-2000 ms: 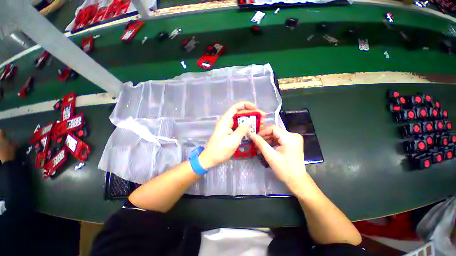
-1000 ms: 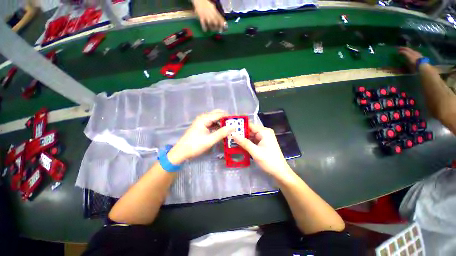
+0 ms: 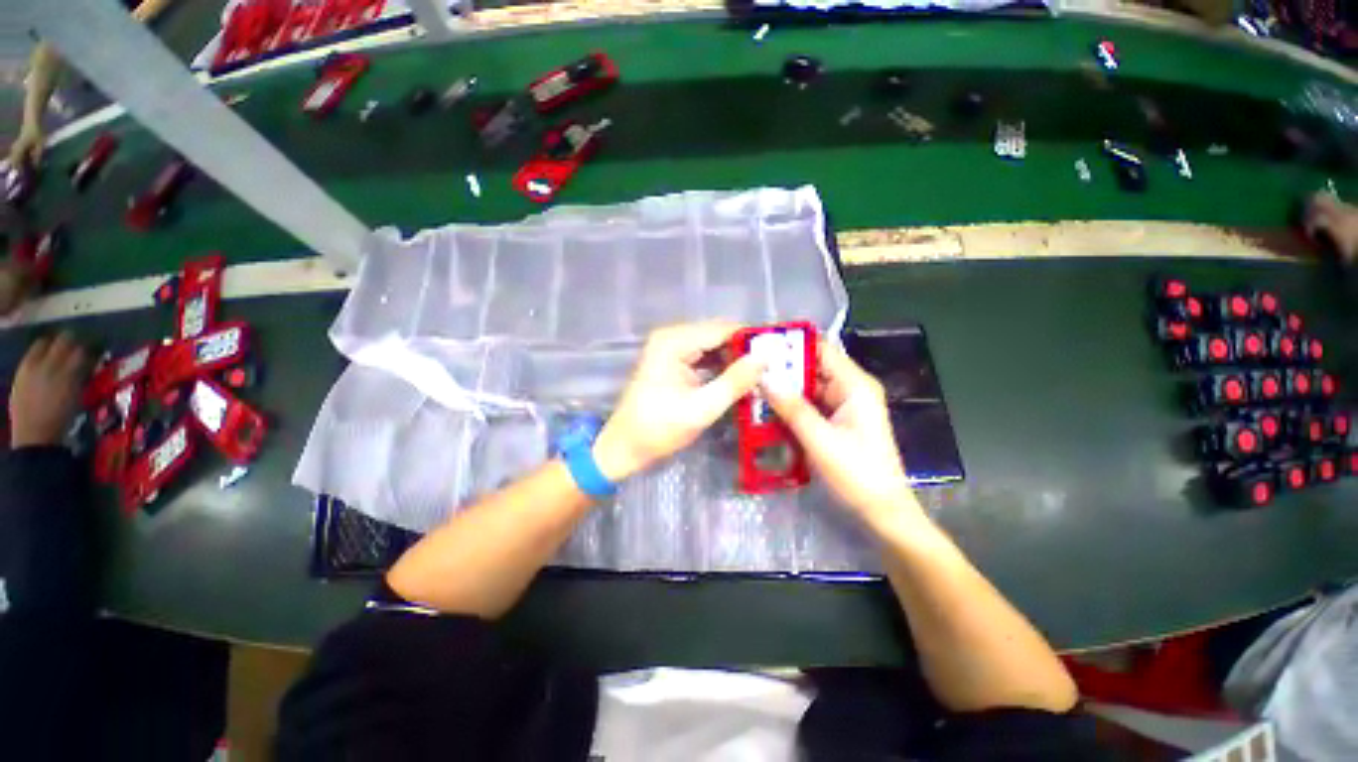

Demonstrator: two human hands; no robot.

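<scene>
A red front housing [image 3: 769, 459] is held upright between my two hands over the blister tray [image 3: 492, 298]. A white dotted keypad part [image 3: 779, 359] lies in its upper part, and the round opening shows at its lower end. My left hand [image 3: 688, 390] grips the housing's left side, with the thumb on the white part. My right hand [image 3: 846, 424] holds the right side, with the thumb also on the white part. The thumbs cover some of it. The tray's pockets that show hold no housings.
Red units with white labels [image 3: 221, 346] lie heaped at left, beside another person's hand [image 3: 49, 390]. Black sub-assemblies with red centres [image 3: 1248, 384] stand in rows at right. A black flat tray [image 3: 912, 402] is right of the blister tray. The green conveyor [image 3: 685, 134] carries parts; a post [image 3: 224, 134] stands left.
My hands still hold the housing, and the thumbs have shifted on the white part. The view has swung left. The other person's arm at right has drawn back to the edge; a hand now shows at the left heap.
</scene>
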